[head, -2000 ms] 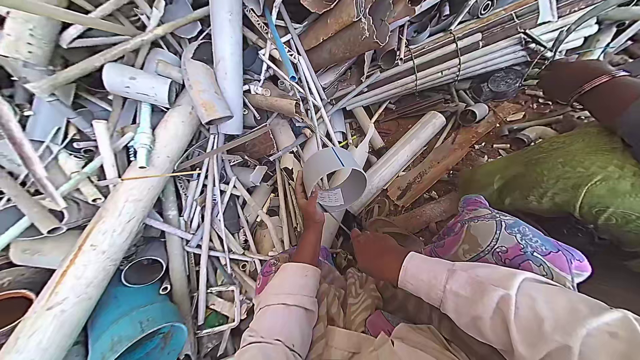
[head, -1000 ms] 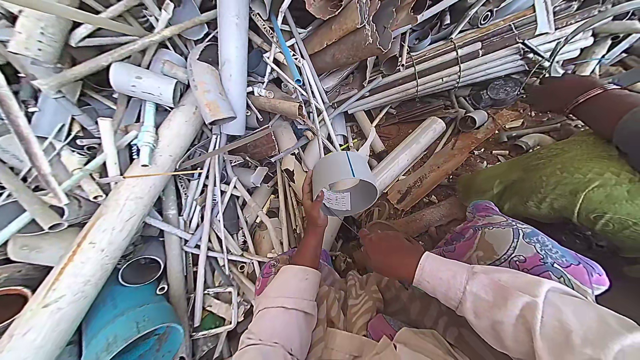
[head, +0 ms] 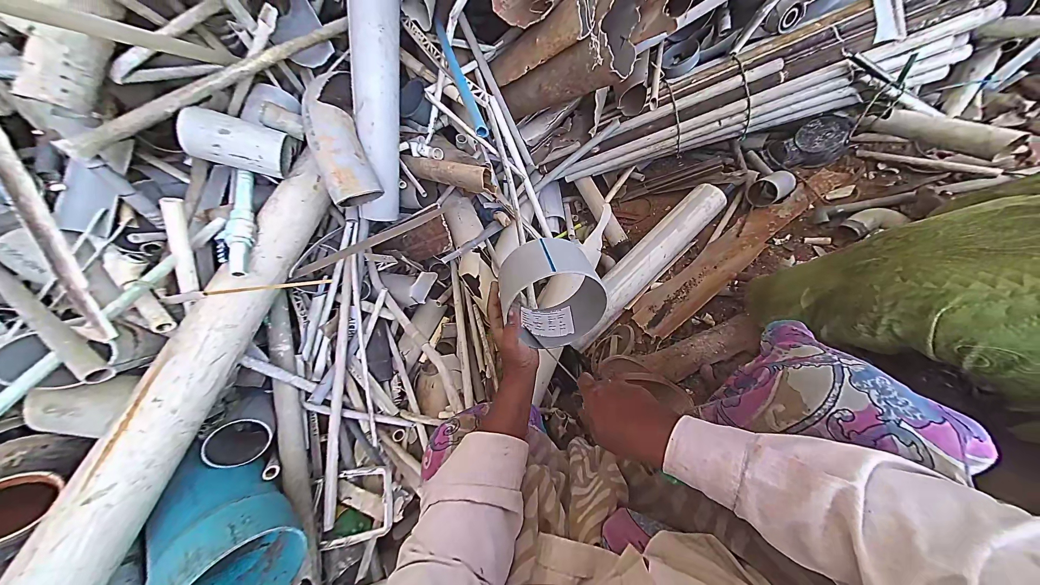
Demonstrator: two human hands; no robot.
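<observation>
My left hand point(head: 515, 351) grips the lower left edge of a short grey plastic pipe ring point(head: 585, 268), which has a blue stripe on its wall and a white printed label point(head: 548, 322) inside. The ring is tilted with its open end towards me. Just right of and below it, my right hand point(head: 626, 414) is closed around something thin and dark, mostly hidden by the fingers; I cannot tell what it is. A thick white pipe point(head: 658, 252) lies behind the ring.
Scrap pipes lie heaped all around. A long, thick white pipe point(head: 187, 366) slants on the left beside a large blue pipe fitting point(head: 219, 512). Thin pipes tied in a bundle point(head: 780, 89) lie at upper right. Green cloth point(head: 902, 284) of another person's clothing is at the right.
The ring has been turned in my left hand, so its blue stripe and opening face differently from two seconds ago. The other person's arm at upper right has left the view.
</observation>
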